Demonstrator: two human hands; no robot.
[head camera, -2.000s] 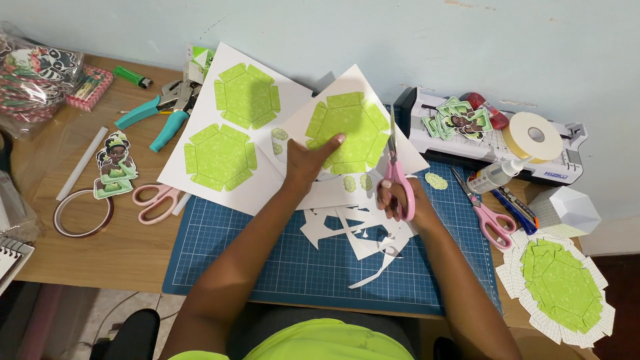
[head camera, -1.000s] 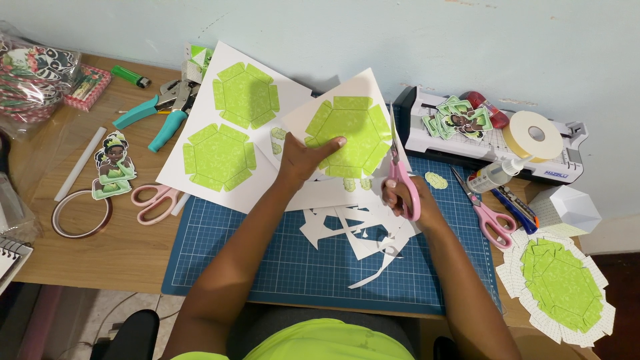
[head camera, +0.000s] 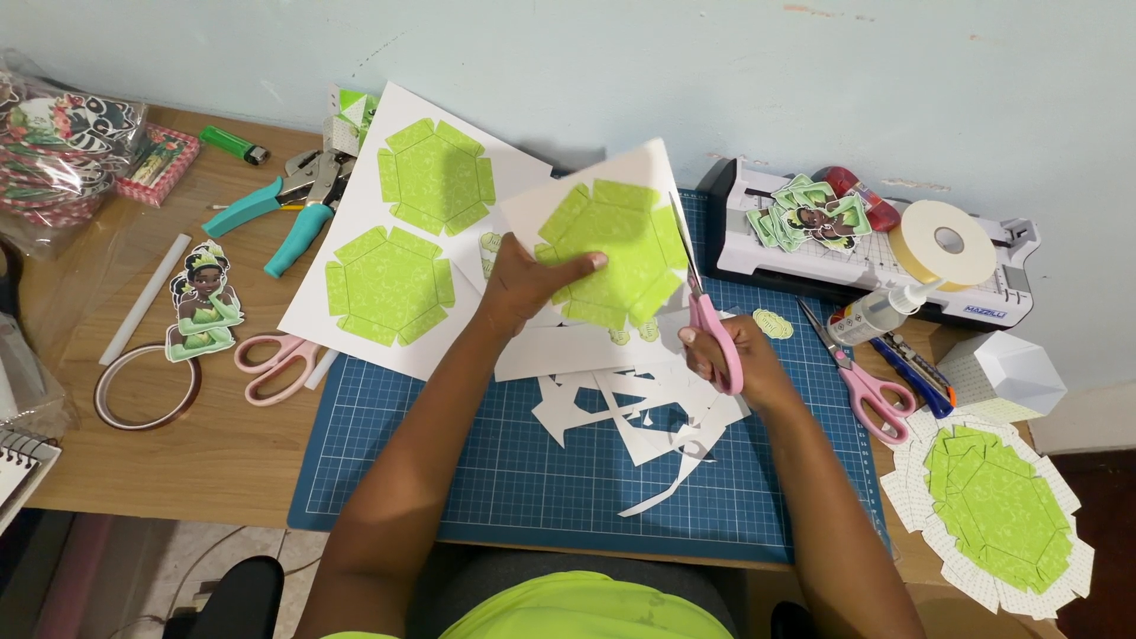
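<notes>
My left hand (head camera: 532, 282) grips a white paper sheet (head camera: 652, 164) with its thumb on top, over a printed green hexagon with tabs (head camera: 621, 253). My right hand (head camera: 737, 359) is closed on the handles of pink-handled scissors (head camera: 710, 333), whose blades lie along the sheet's right edge, close by the hexagon's tabs. Behind my left hand lies a larger white sheet (head camera: 355, 293) with two more green hexagons. White paper scraps (head camera: 648, 426) rest on the blue cutting mat (head camera: 532, 497) below the held sheet. A small green cutout (head camera: 772, 324) lies right of the scissors.
At right are a paper trimmer (head camera: 985, 306) with a tape roll (head camera: 919, 244), a glue bottle (head camera: 874, 315), second scissors (head camera: 874, 399), a utility knife (head camera: 919, 373) and cut green hexagons (head camera: 1003, 506). At left are turquoise-handled pliers (head camera: 297, 240), pink scissors (head camera: 275, 364) and a tape ring (head camera: 102, 382).
The held sheet has turned and shifted, with its top corner now farther right than two seconds ago. My left hand stays on the sheet and my right hand stays on the scissors.
</notes>
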